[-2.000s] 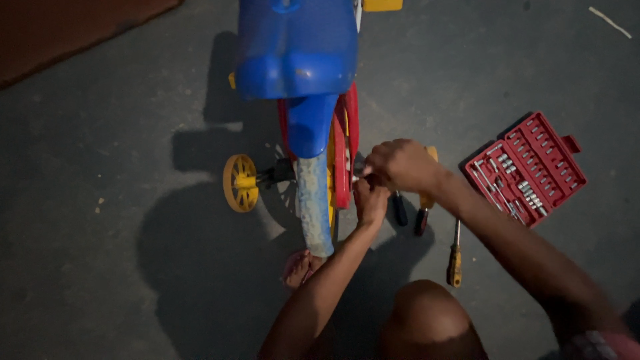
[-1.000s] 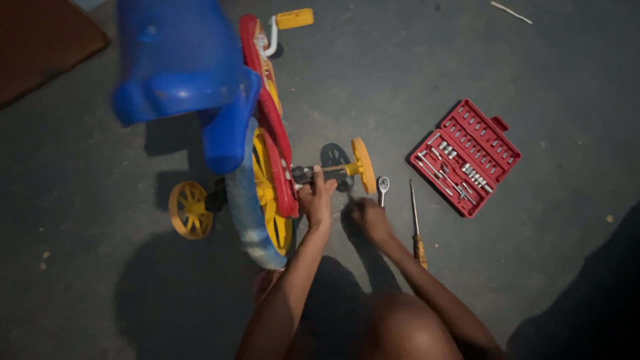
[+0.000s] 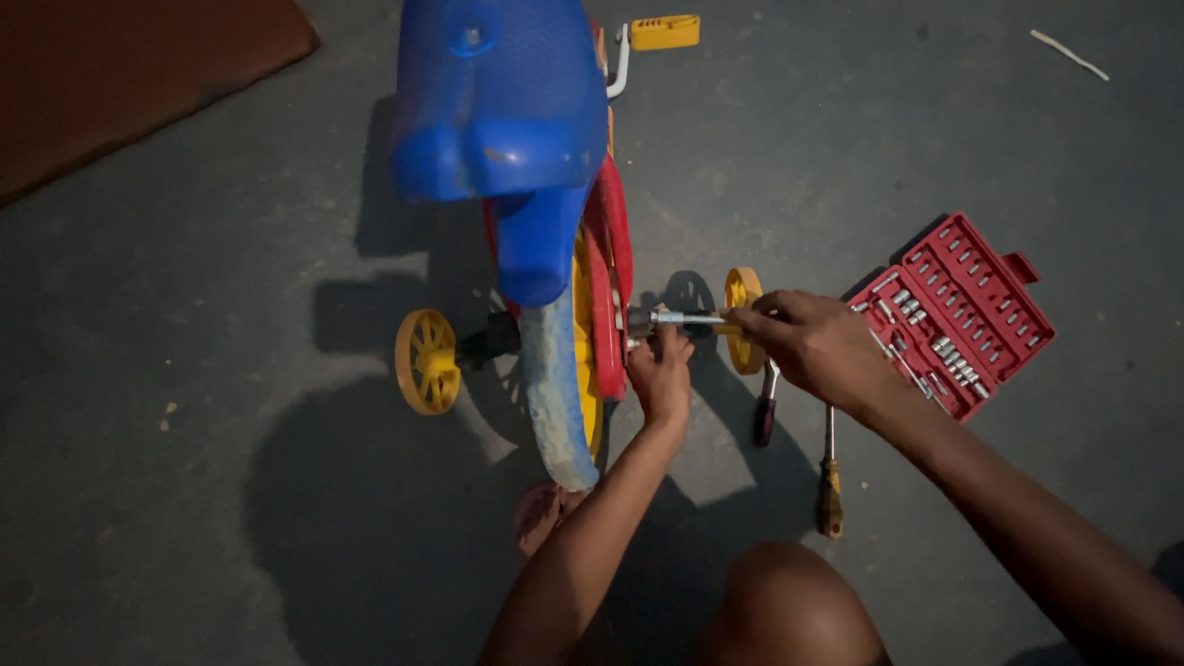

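Note:
A child's bicycle with a blue plastic seat [image 3: 504, 111] stands on the floor, its rear wheel under a worn blue mudguard [image 3: 555, 398]. My left hand [image 3: 661, 370] is at the right training wheel's bracket beside the red chain guard [image 3: 606, 324]; whether its fingers grip the bracket is hidden. My right hand [image 3: 814, 342] holds a driver with a metal shaft and socket end [image 3: 680, 317], pointed left at the bracket near the axle. Partly behind that hand is the right yellow training wheel [image 3: 743, 319]. The left yellow training wheel [image 3: 427, 361] stands on the other side.
A red socket set case [image 3: 980, 305] lies open at the right. A ratchet handle [image 3: 764, 416] and a screwdriver with a yellowish handle [image 3: 831, 499] lie on the floor below my right hand. A yellow pedal [image 3: 666, 32] sticks out at the top. A brown mat-like object [image 3: 129, 74] is upper left.
My right hand has come up from the floor and now holds the driver at the bracket. My left hand stays by the bracket. The view has shifted.

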